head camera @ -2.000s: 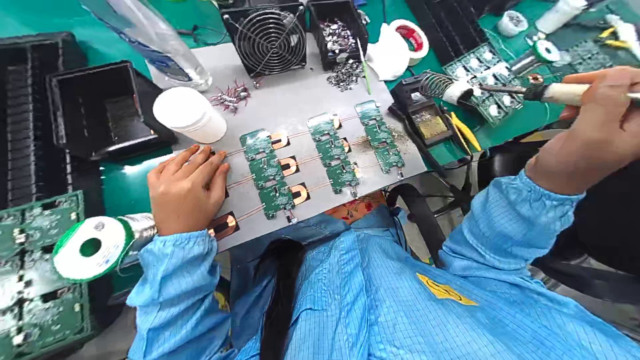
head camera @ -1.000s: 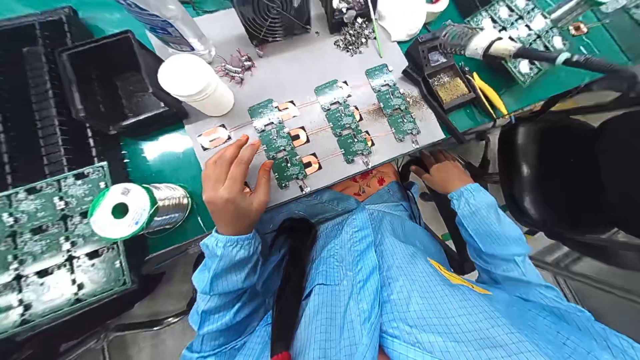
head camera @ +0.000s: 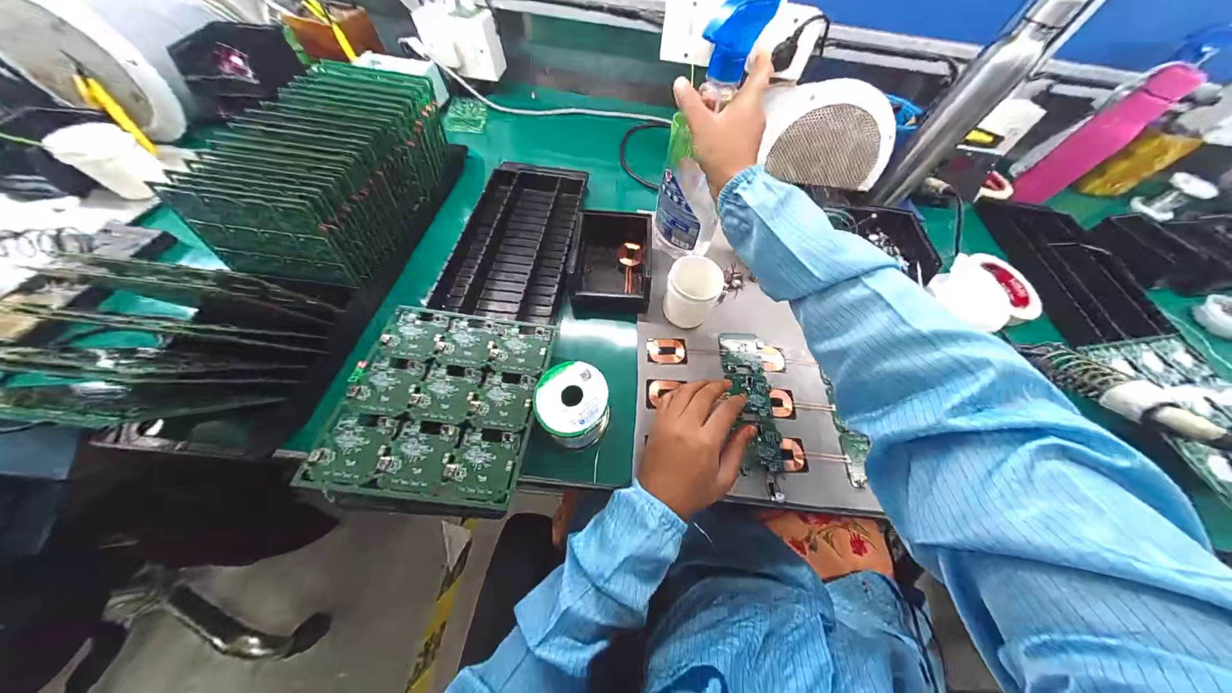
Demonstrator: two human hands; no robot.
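My left hand (head camera: 695, 450) rests on the left green circuit board strip (head camera: 756, 404) on the grey work plate (head camera: 712, 339), its fingertips on the board. Copper coils (head camera: 666, 351) lie beside the strip, joined by thin wires. My right hand (head camera: 729, 125) reaches to the back and is around the neck of a clear spray bottle (head camera: 685, 204) with a blue trigger head (head camera: 739, 37). In front of the bottle stands a white plastic cup (head camera: 693, 291). My right sleeve hides much of the plate's right side.
Left of the plate are a solder wire spool (head camera: 573, 399), a panel of green boards (head camera: 428, 409), a black slotted tray (head camera: 510, 241) and a black bin (head camera: 611, 260) holding a coil. Upright boards (head camera: 318, 164) stand farther left. A soldering iron (head camera: 1155, 409) is at the right.
My right hand has moved from low near the table's front edge to the spray bottle at the back. My left hand remains by the left board strip. The view has swung to the left.
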